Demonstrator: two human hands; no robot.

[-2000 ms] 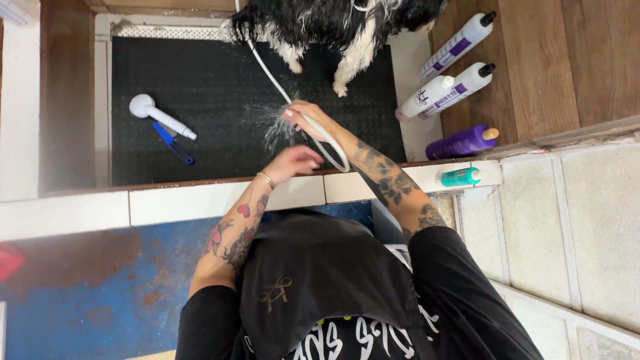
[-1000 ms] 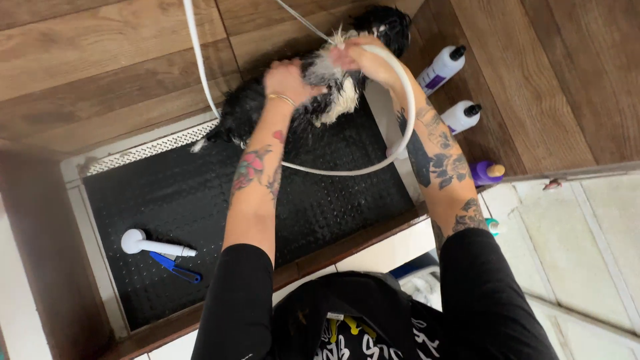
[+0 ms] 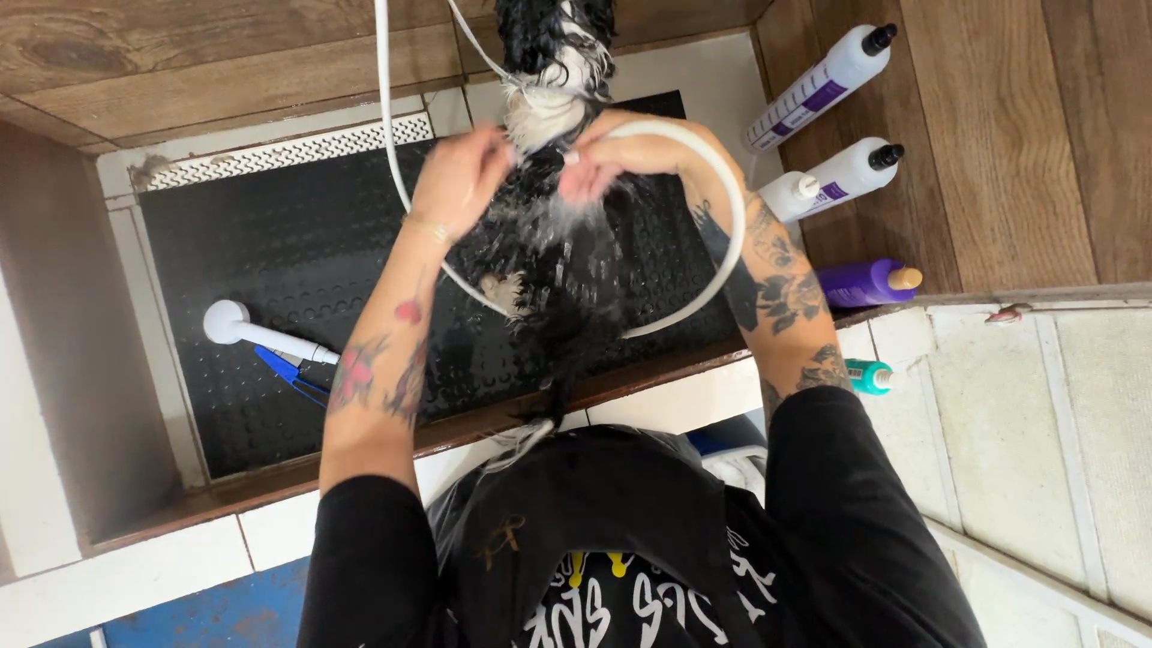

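A wet black-and-white dog (image 3: 553,67) stands on the black rubber mat, its head end at the top and its dark rear near the tub's front edge. My right hand (image 3: 607,162) holds the end of a white hose (image 3: 740,211), and water sprays from it over the dog's back. The hose loops around my right forearm and passes below the dog's middle. My left hand (image 3: 468,175) is by the dog's neck on the left, blurred, with fingers curled; whether it grips fur is unclear. A thin cord runs down to the neck.
A white shower head (image 3: 270,337) and a blue-handled tool (image 3: 290,373) lie on the mat (image 3: 270,243) at left. White bottles (image 3: 823,85), a purple bottle (image 3: 868,283) and a teal bottle (image 3: 868,376) stand along the right. The tub's brown front rim (image 3: 486,432) runs before me.
The dog has turned: a second ago it lay across the tub's back, now its rear is toward me. My left hand has come off its back to beside the neck. The view has shifted.
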